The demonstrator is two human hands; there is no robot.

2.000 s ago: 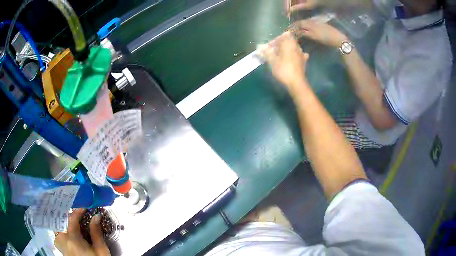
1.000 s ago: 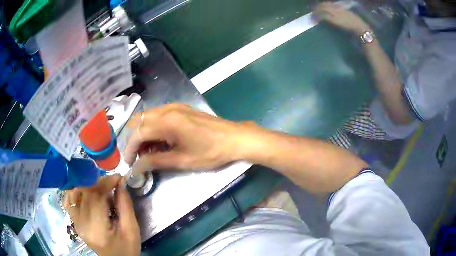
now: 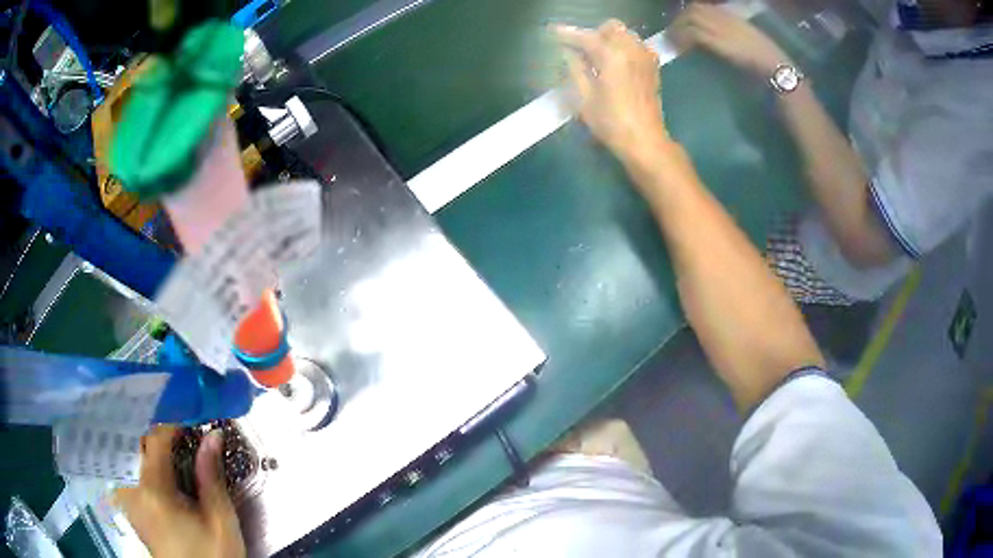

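My left hand (image 3: 191, 507) is at the lower left, its thumb and fingers at the heap of small metal parts (image 3: 232, 463). A paper label hides some fingertips, and a part between them cannot be made out. My right hand (image 3: 621, 93) is stretched far out over the green surface, blurred, fingers apart, with nothing visible in it. The round fixture (image 3: 316, 395) sits on the silver plate, right of my left hand. The red-orange nozzle (image 3: 265, 343) points down at it. The blue nozzle (image 3: 207, 395) slants in from the left.
The silver machine plate (image 3: 403, 327) has a dark front edge with buttons. Paper labels (image 3: 109, 425) hang from the bottles. A green cap (image 3: 174, 114) and blue-yellow bracket stand upper left. A pale strip (image 3: 490, 153) crosses the green surface. A neighbour's hand (image 3: 730, 38) with a watch is near my right hand.
My right hand has moved from the fixture out over the green surface, away from the nozzles. My left hand has moved back from beside the fixture to the parts heap.
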